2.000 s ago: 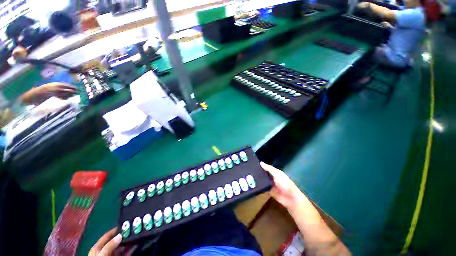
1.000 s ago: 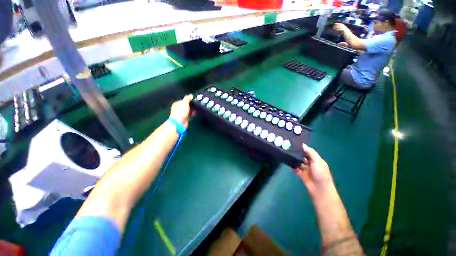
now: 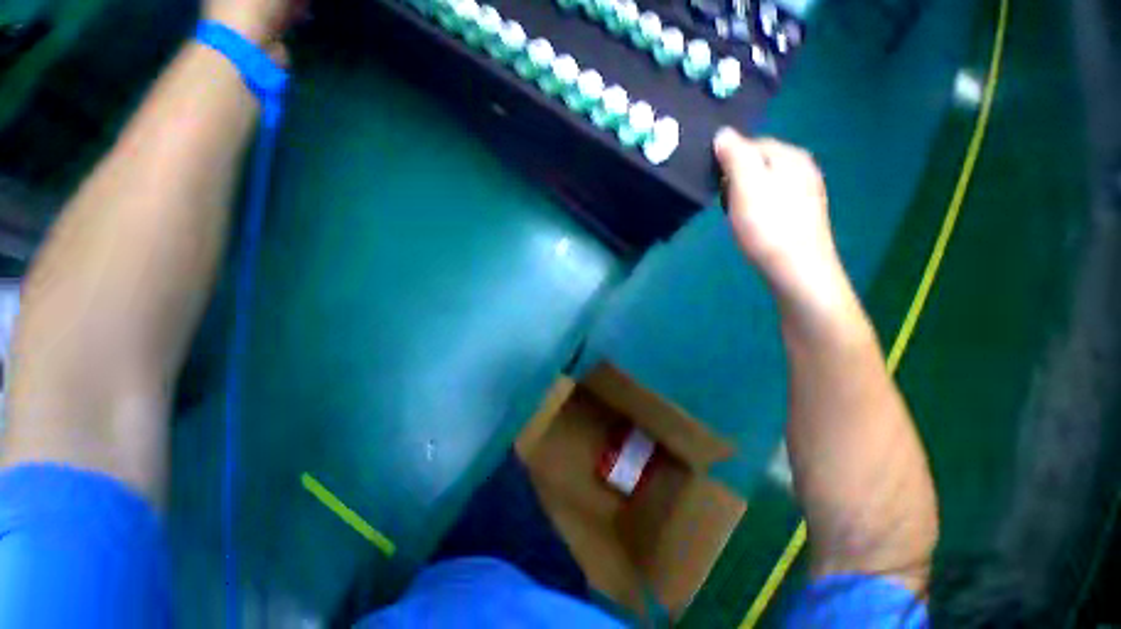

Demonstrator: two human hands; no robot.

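Note:
A black foam tray [image 3: 590, 166] with two rows of green circuit boards [image 3: 566, 74] with round white ends lies across the top, its far left part cut off by the picture's edge. My right hand [image 3: 774, 197] grips its right end. My left hand [image 3: 256, 17], with a blue wrist strap [image 3: 240, 55], is at the tray's left end, partly cut off by the top edge. Small dark and shiny pieces [image 3: 744, 25] show just beyond the tray; whether it rests on something is hidden.
The green bench mat [image 3: 406, 320] has a yellow mark [image 3: 348, 514]. An open cardboard box [image 3: 590, 492] stands below the bench edge by my lap, with a red and white item [image 3: 631, 460] inside. A blue cord runs down from the strap. A yellow floor line [image 3: 940, 246] curves at the right.
The tray was carried from in front of me to the right-hand part of the bench. The view has since tilted down, so tray and hands sit higher in the picture and the box shows more.

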